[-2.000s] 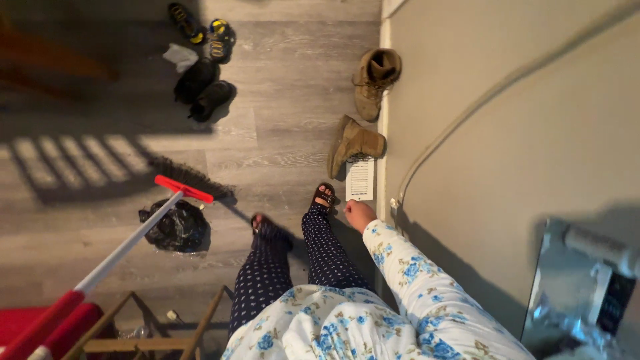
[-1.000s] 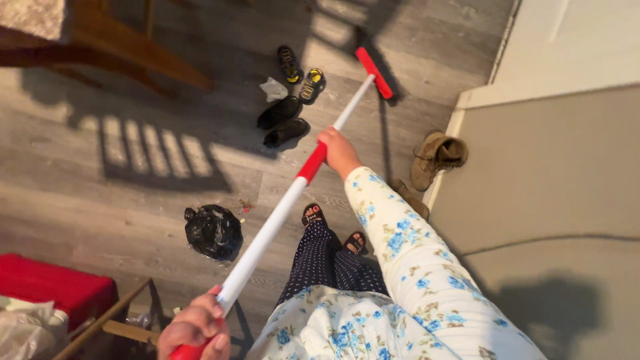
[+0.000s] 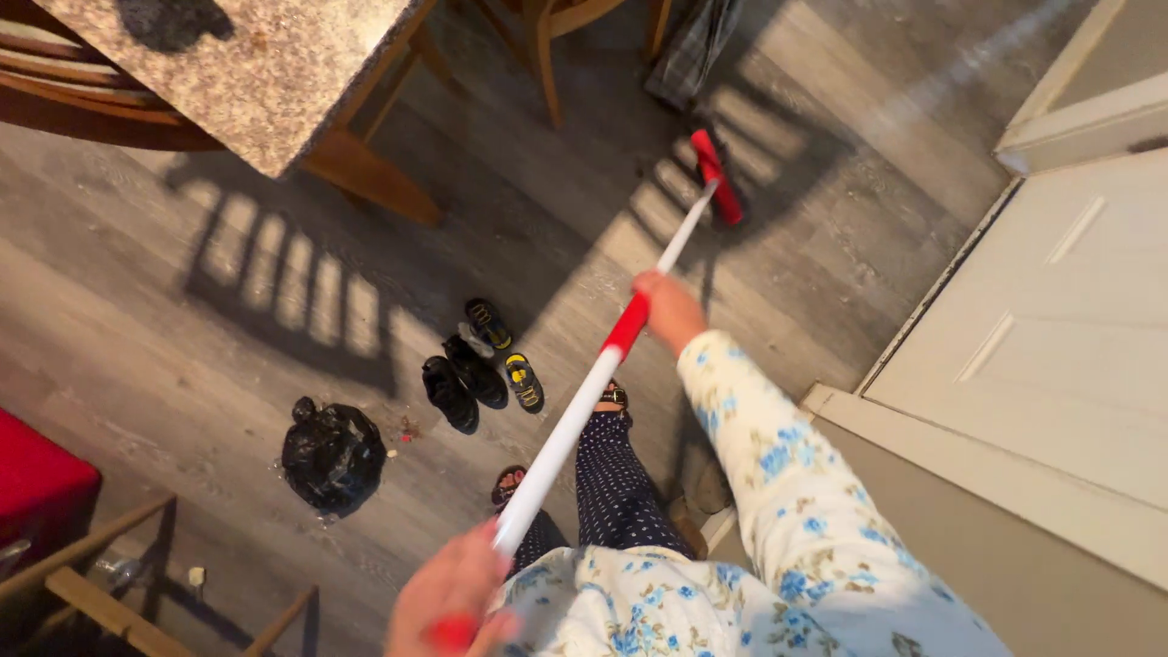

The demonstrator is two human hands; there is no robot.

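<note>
A broom with a white pole (image 3: 561, 447) and a red head (image 3: 717, 177) slants across the view, its head on the wood-look floor at the upper right. My right hand (image 3: 671, 310) grips the pole at its red middle sleeve. Around the red-tipped upper end, at the bottom of the view, my left hand (image 3: 452, 593) is closed and somewhat blurred. The bristles are mostly hidden under the head. Small debris (image 3: 407, 429) lies beside a tied black plastic bag (image 3: 334, 456), left of my feet.
Black shoes (image 3: 464, 383) and small yellow-and-black shoes (image 3: 524, 381) stand ahead of my feet. A speckled table (image 3: 274, 82) and wooden chairs are at the upper left. A white door (image 3: 1049, 347) is at the right. A wooden frame (image 3: 114, 611) and red container (image 3: 41, 484) are lower left.
Two seconds ago my right hand was off the broom; it has since closed on the pole. The broom head has swung from the left side to ahead on the right. The view has turned.
</note>
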